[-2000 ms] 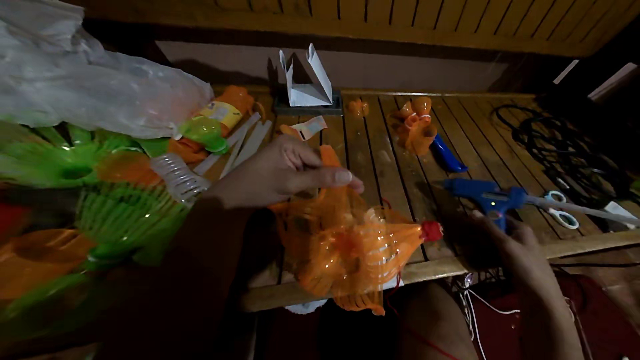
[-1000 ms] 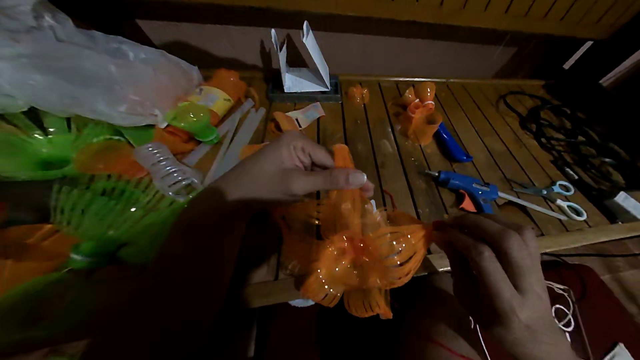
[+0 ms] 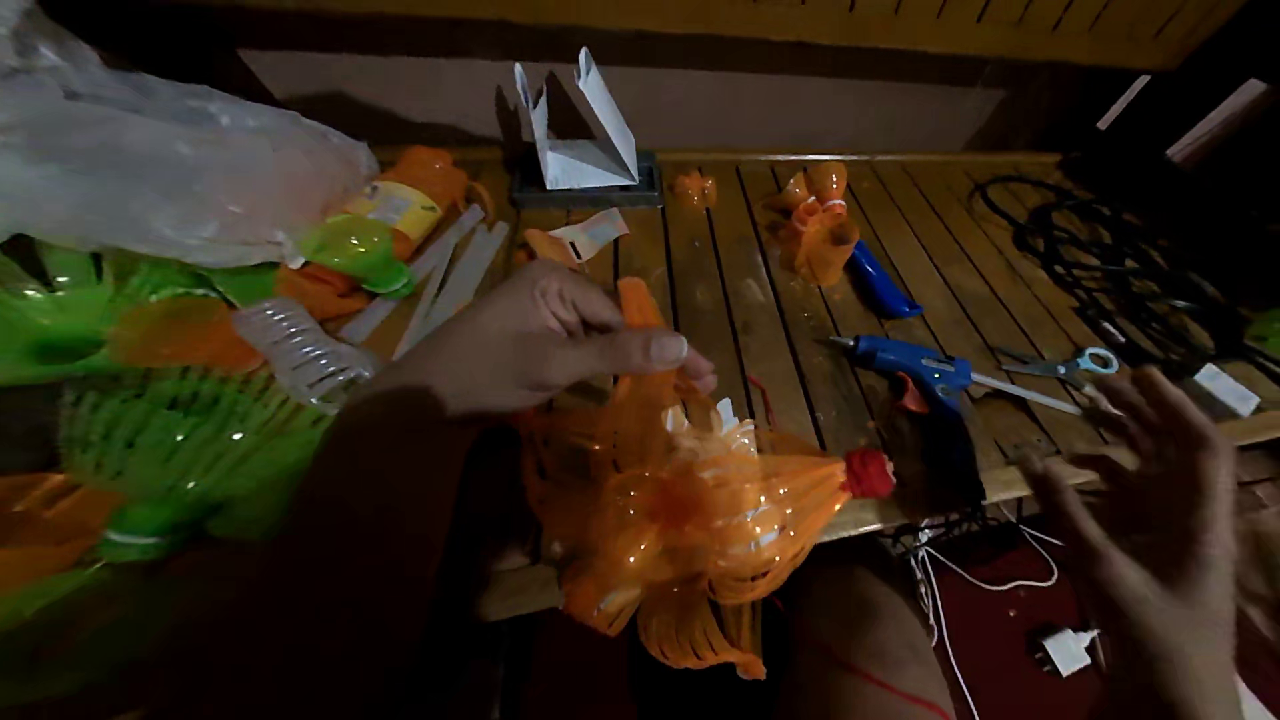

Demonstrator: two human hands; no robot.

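My left hand [image 3: 590,345] pinches an upright strip of an orange cut-plastic craft piece [image 3: 680,510], near the middle of the head view. The piece has several curled, slit lobes, and a red cap [image 3: 869,472] sits at its right tip. At the right, my right hand [image 3: 1150,510] is raised with its fingers apart and nothing in it. A blue hot glue gun [image 3: 915,368] with a glue stick in its rear lies on the slats, left of and beyond that hand. Scissors [image 3: 1070,364] lie just behind the hand.
Green cut plastic [image 3: 190,450], a clear plastic bag [image 3: 180,150] and an orange bottle [image 3: 415,195] crowd the left. Farther back stand a white folded card [image 3: 590,165] and small orange plastic pieces [image 3: 825,235]. Black cable [image 3: 1090,240] coils at the right; a white charger [image 3: 1068,650] lies below.
My right hand was at the glue gun, then at the right tip of the orange piece; now it is away to the right, fingers spread. My left hand keeps its hold.
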